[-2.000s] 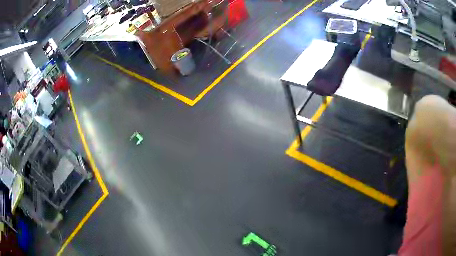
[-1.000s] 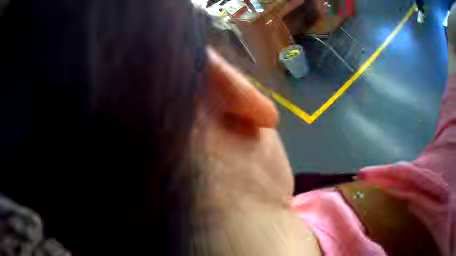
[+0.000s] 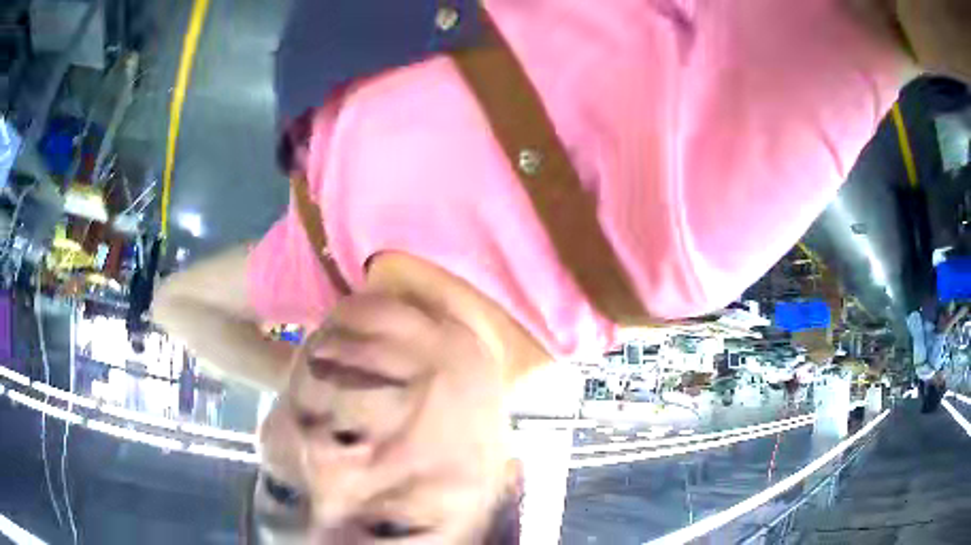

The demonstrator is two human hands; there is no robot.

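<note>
The view is upside down and blurred. A person in a pink shirt point(image 3: 426, 160) fills the middle, very near the camera. Brown straps point(image 3: 529, 160) with metal studs cross the shirt and join a dark apron point(image 3: 351, 48) at the top. A bare forearm point(image 3: 208, 314) bends behind the head at left, its hand hidden. Another arm is cut off at the top right corner. Neither of my hands can be made out, and no work piece or tool shows in a hand.
Rows of cluttered workstations point(image 3: 681, 373) stand behind the person. Blue crates point(image 3: 802, 315) show at right. A yellow floor line point(image 3: 176, 117) runs down the upper left. Long ceiling lights point(image 3: 735, 511) curve across the bottom. Another person point(image 3: 924, 346) is small at the far right.
The camera has swung from the floor and tables, past a close ear and dark hair, to an upside-down view of a person's front. The white table and dark pieces have left the view.
</note>
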